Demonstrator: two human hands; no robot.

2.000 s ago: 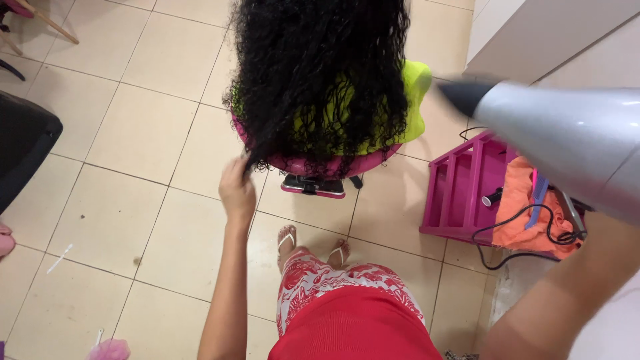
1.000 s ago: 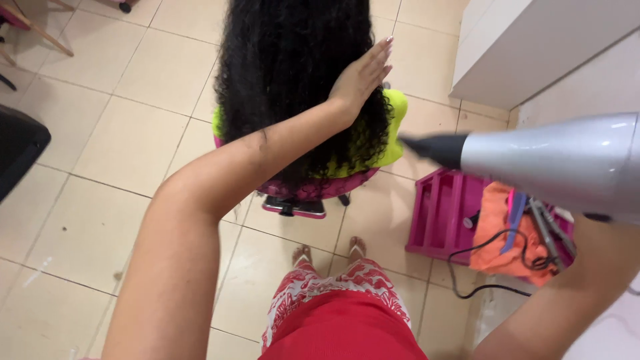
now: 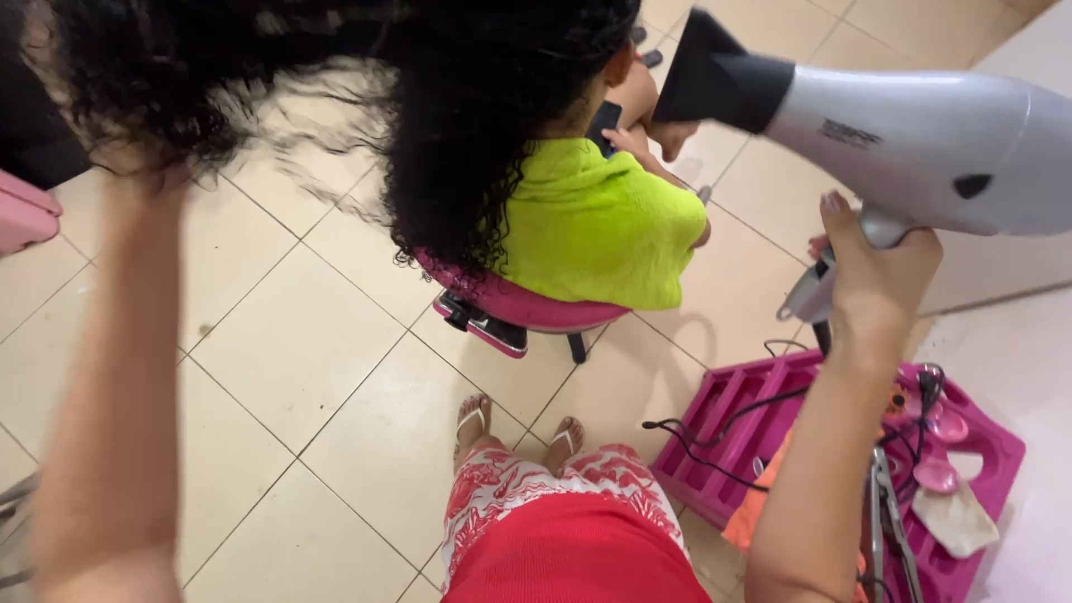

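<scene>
My right hand [image 3: 879, 264] is closed round the handle of a silver hair dryer [image 3: 913, 142], whose black nozzle [image 3: 720, 79] points left towards the seated person's head. Long black curly hair [image 3: 469, 126] hangs over the back of a pink chair [image 3: 536, 310]. At the upper left, my left hand [image 3: 134, 142] is raised among lifted strands, blurred and partly covered by hair, so its fingers cannot be made out. A lime-green towel [image 3: 603, 226] lies over the person's shoulders. The person's hand is at a dark phone-like object [image 3: 604, 126].
A magenta trolley tray [image 3: 712, 435] stands at the lower right with cables, an orange cloth [image 3: 754, 511], a metal hair tool [image 3: 892, 519] and pink scoops [image 3: 936, 475]. A wall runs along the right. A pink case [image 3: 25, 213] is at the left edge.
My left hand has moved from beside the hair to the upper left, and strands now spread out leftward. The dryer's nozzle is angled upward more. The view has shifted and turned.
</scene>
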